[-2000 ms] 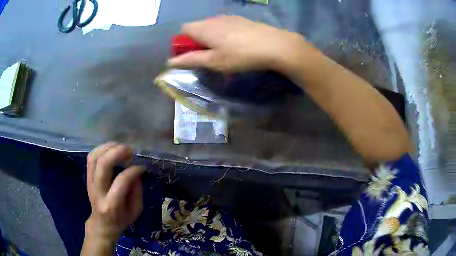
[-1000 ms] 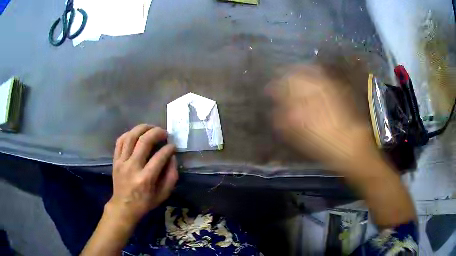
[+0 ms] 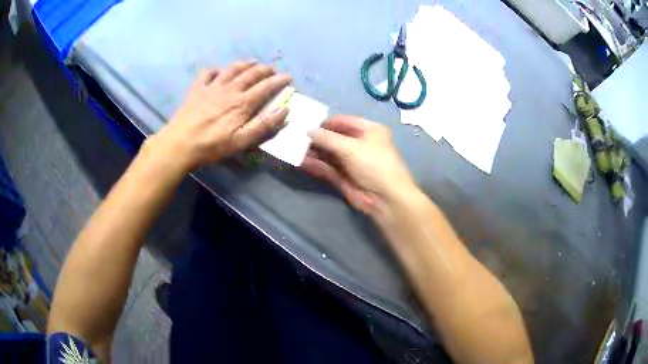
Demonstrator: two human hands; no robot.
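Observation:
A white-topped stack of pressed pockets (image 3: pixel 298 129) lies near the table's front left edge, with a thin yellow-green edge showing at its top left. My left hand (image 3: pixel 231 110) lies over the stack's left side, its fingers on the stack. My right hand (image 3: pixel 355 160) is at the stack's right side, thumb and fingers closed on its edge. My hands hide most of the stack's sides, and I cannot tell how many pieces are in it.
Green-handled scissors (image 3: pixel 394 82) lie beside a jagged pile of white pieces (image 3: pixel 458 85). Yellow-green cut pieces (image 3: pixel 570 168) and olive-green bundles (image 3: pixel 600 138) are at the right. A blue bin (image 3: pixel 71 21) stands at the upper left. The grey table (image 3: pixel 341 242) has brown stains.
The view has swung left. Both hands are now at the stack, away from the folded pocket, which is out of view. The iron stood on its side at the right before; only a sliver may show now.

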